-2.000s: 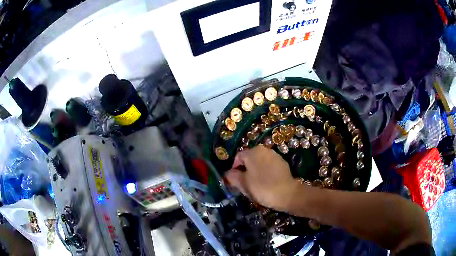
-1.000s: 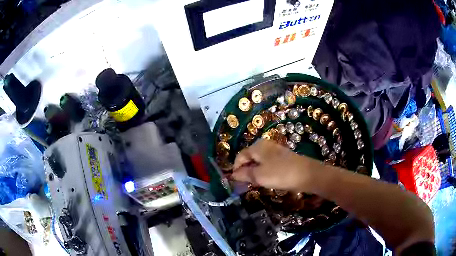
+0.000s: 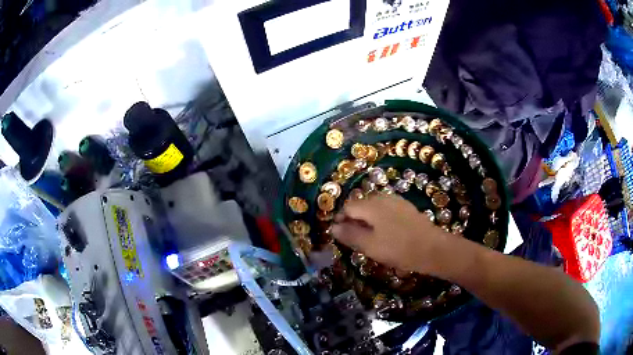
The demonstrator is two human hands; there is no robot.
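Observation:
The round green-rimmed bowl feeder holds rings of gold and silvery buttons. My right hand, bare, reaches in from the lower right over the left-middle part of the bowl. Its fingertips are bunched together and point left, close to the buttons. Whether a button is between them I cannot see. My left hand is out of the picture.
The grey machine head stands at lower left, with a lit control panel beside it. A white feeder box stands behind the bowl. A black thread cone, dark garments and a red basket are around.
My right hand has moved from the bowl's left edge slightly inward, to the right. The buttons have shifted along the tracks, and fewer sit along the upper left rim. The view has shifted slightly.

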